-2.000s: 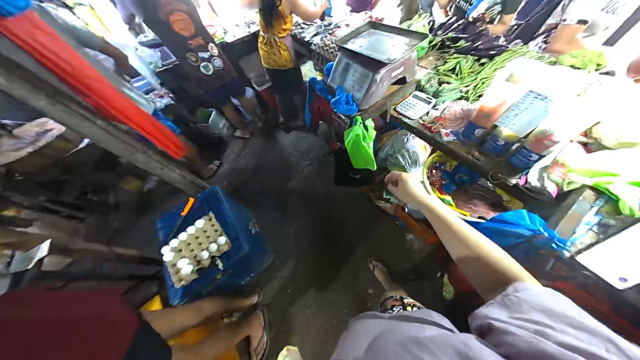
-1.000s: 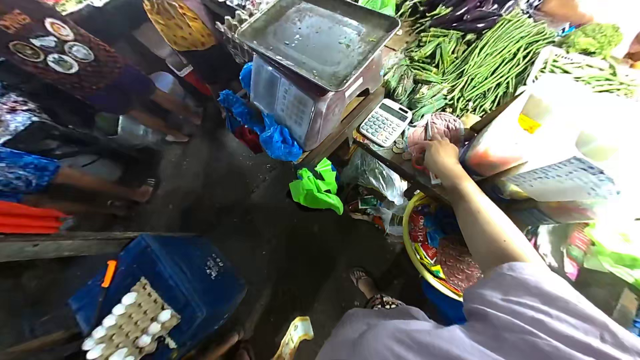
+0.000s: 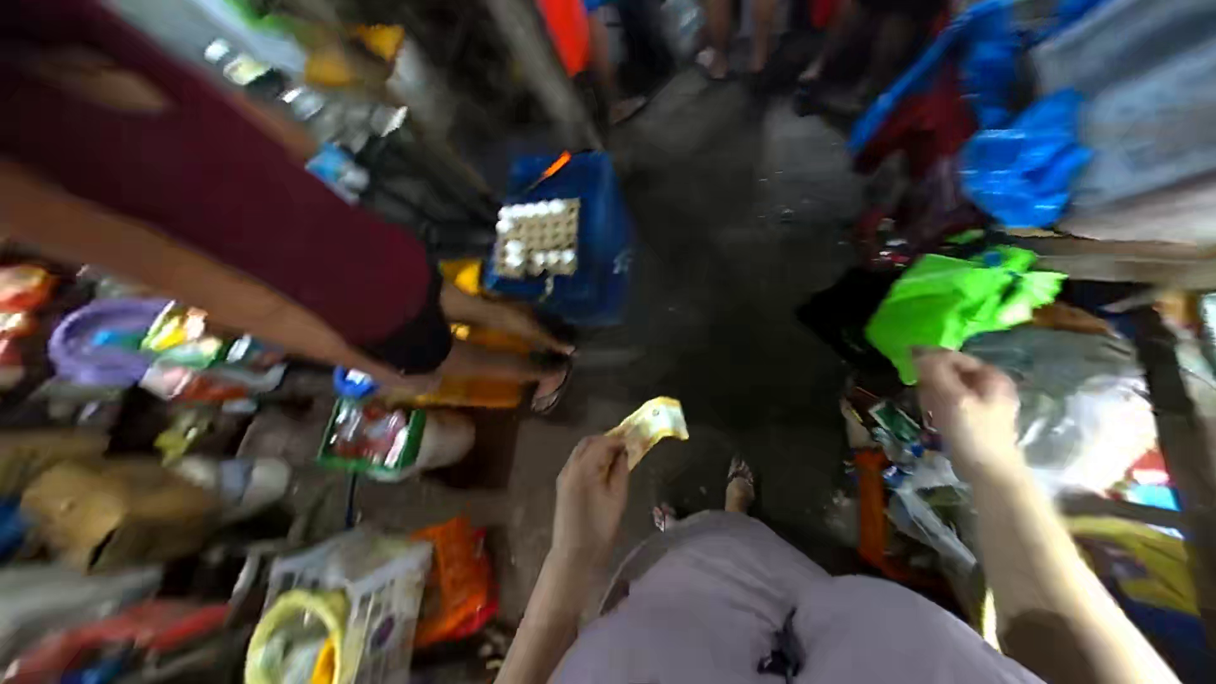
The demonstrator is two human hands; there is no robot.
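Note:
My left hand [image 3: 594, 475] pinches a yellowish banknote [image 3: 654, 427] in front of my body, over the dark floor. On the right, my right hand [image 3: 964, 404] is raised with its fingers curled, blurred by motion. It is beside the lower edge of a bright green plastic bag [image 3: 950, 302]; whether it touches the bag or holds anything small cannot be told. Below that hand lies a heap of plastic wrappers [image 3: 912, 456].
A person in dark red [image 3: 285, 209] stands at the left, near a blue container [image 3: 603, 237] bearing an egg tray [image 3: 538, 237]. Blue plastic bags [image 3: 1026, 161] hang at upper right. A white plastic crate [image 3: 380, 589] and a purple basin [image 3: 95, 342] are at left.
My right hand has moved away from the stall top beside the calculator. My left hand with the banknote has come into full view; only the note showed at the lower edge before. The view has swung left and down.

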